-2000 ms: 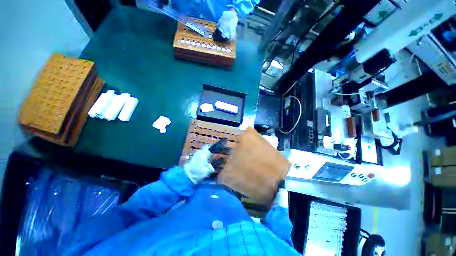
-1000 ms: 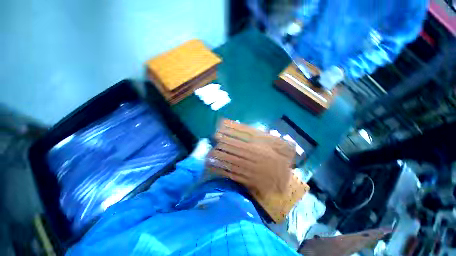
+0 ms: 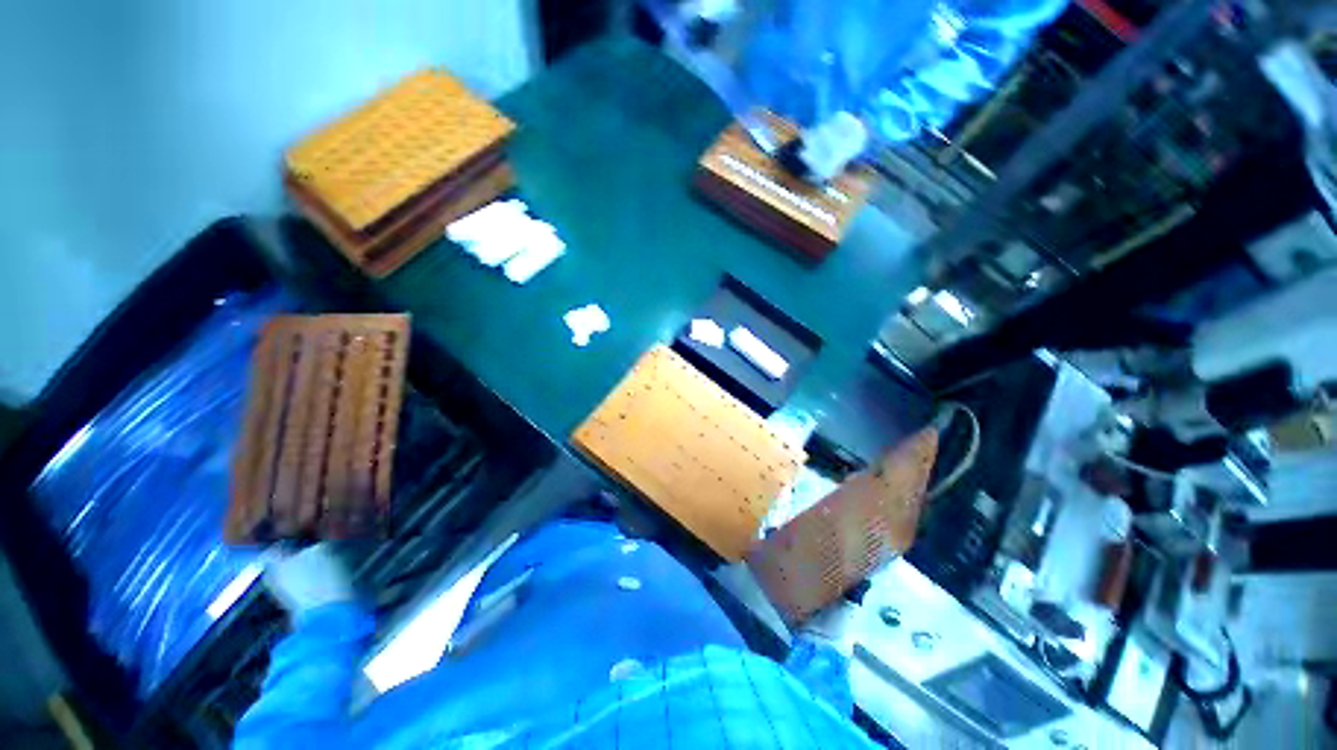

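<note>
My left hand (image 3: 311,580), in a white glove, grips the lower edge of a reddish-brown slotted carrier plate (image 3: 320,425) over the black bin. A second brown plate (image 3: 853,535) is tilted up at the right, its lower corner at the end of my right sleeve (image 3: 821,667). My right hand is mostly hidden at that corner and seems to hold the plate. An orange-brown carrier (image 3: 692,451) lies flat at the front edge of the green-topped table (image 3: 587,176).
The black bin (image 3: 242,257) has blue-tinted plastic. A carrier stack (image 3: 399,154), white strips (image 3: 506,239), small white pieces (image 3: 587,322) and a black tray (image 3: 755,384) are on the table. Across it, another person's gloved hand (image 3: 833,147) is at a carrier stack. Machine panel at lower right.
My left hand has carried the slotted plate left, from the table front to over the bin. The right-hand plate has come up beside the flat carrier. The view has swung round.
</note>
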